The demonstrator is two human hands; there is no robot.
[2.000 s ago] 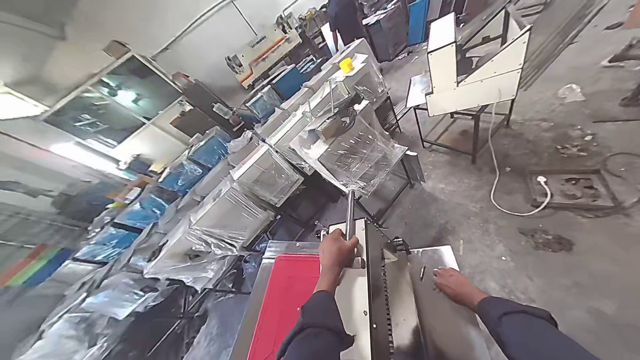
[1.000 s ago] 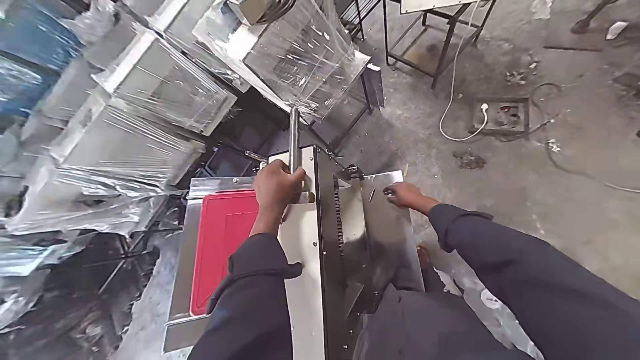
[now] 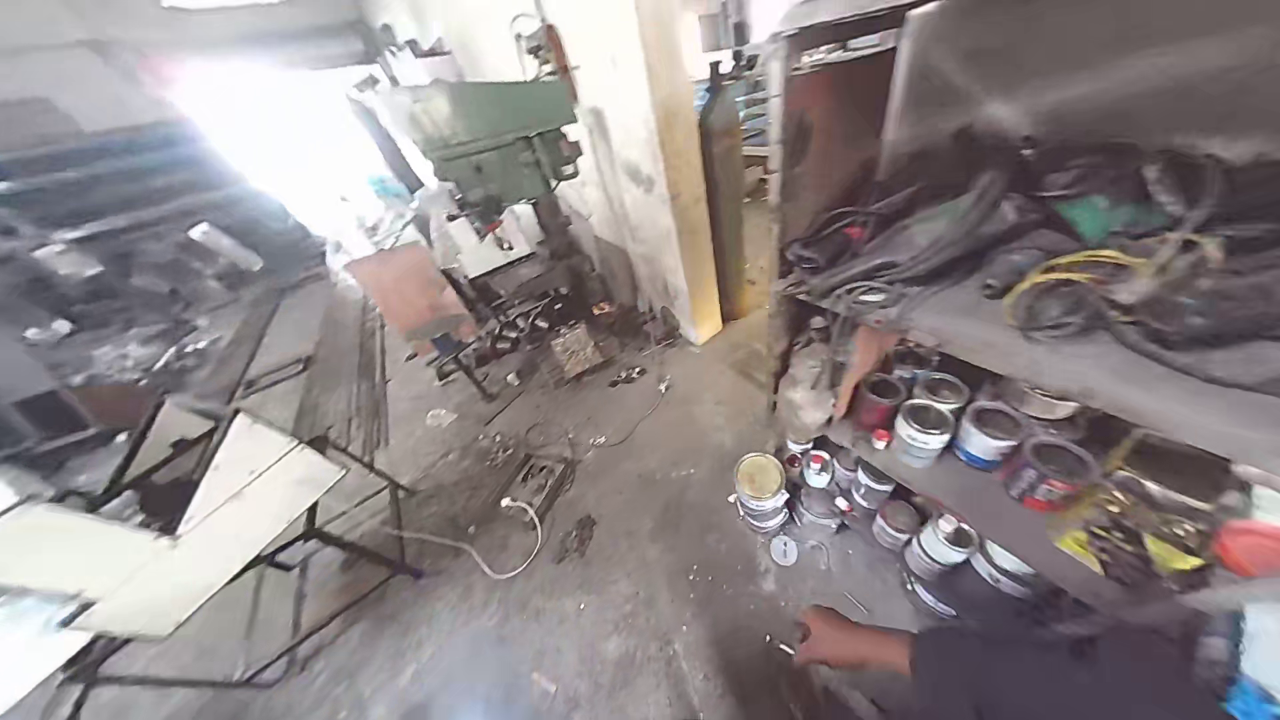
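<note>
My right hand (image 3: 852,640), at the bottom right of the head view, extends from a dark sleeve with its fingers curled. Close to its fingertips shows a small pale object (image 3: 784,647); whether the fingers touch it or hold anything is unclear. Beyond the hand, paint cans (image 3: 762,484) stand on the floor beside a shelf, and a round lid (image 3: 784,550) lies by them. More cans (image 3: 923,430) fill the lower shelf. My left hand is out of view.
A metal shelf (image 3: 960,320) with tangled cables (image 3: 1075,285) is at the right. Pale panels (image 3: 230,540) rest on a dark metal frame at the left. A white cord (image 3: 470,548) crosses the floor toward a floor box (image 3: 538,485). A green machine (image 3: 490,140) stands farther back.
The view has swung far to the right, from the wrapped units to the shelf. My left hand, earlier on a bar of the machine, has left the view, as has the red panel.
</note>
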